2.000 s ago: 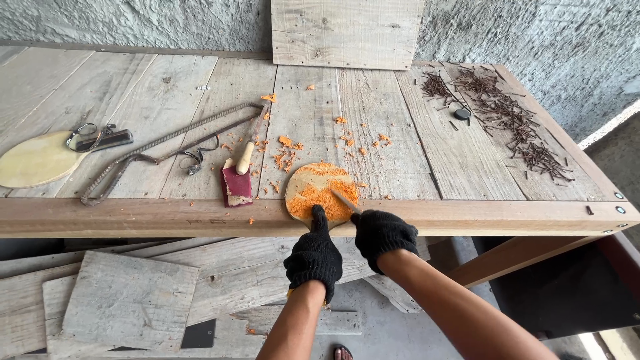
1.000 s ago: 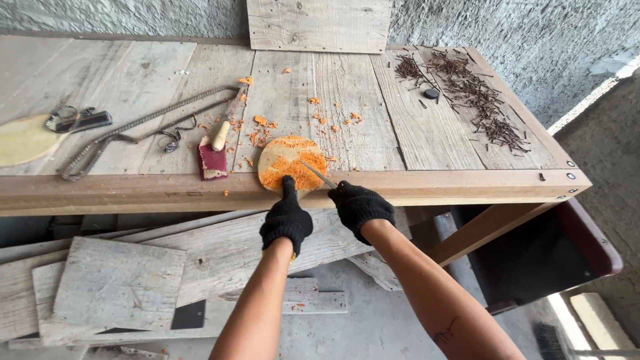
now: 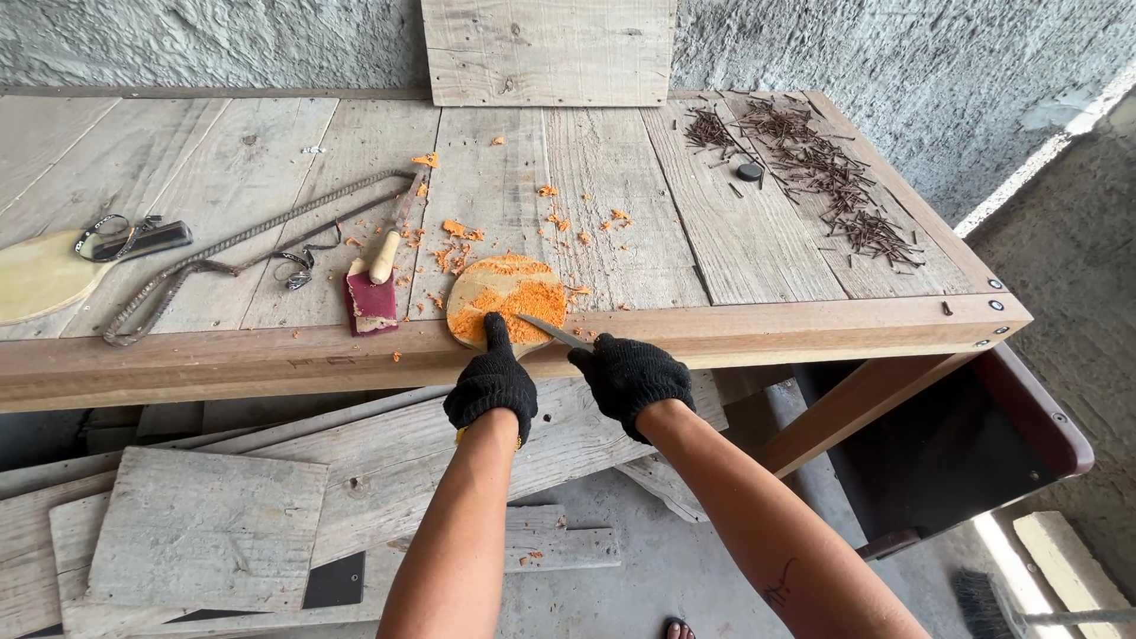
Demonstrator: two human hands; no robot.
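Note:
Both hands wear black knit gloves. My left hand (image 3: 493, 382) grips the lower end of a round wooden table-tennis paddle (image 3: 479, 293), its thumb on the face. Patches of orange residue cover much of that face, with bare wood at the upper left. The paddle rests at the table's front edge. In my right hand (image 3: 632, 377) is a knife (image 3: 552, 329), handle hidden in the fist, its blade tip on the orange layer. Left of the paddle, a wooden-handled tool (image 3: 384, 257) lies partly over a dark red sanding piece (image 3: 371, 304). Orange crumbs (image 3: 461, 231) lie scattered behind the paddle.
A bent rebar piece (image 3: 266, 220) and another paddle (image 3: 44, 275) with a black-taped handle lie at left. Rusty nails (image 3: 834, 177) and a black disc (image 3: 749, 172) are at right. A board (image 3: 550, 53) leans on the wall; planks (image 3: 209, 524) lie below the table's front rail (image 3: 799, 333).
The bare wood at the paddle's upper left looks larger than two seconds ago. Both hands keep their holds on the paddle and knife. The view has shifted somewhat.

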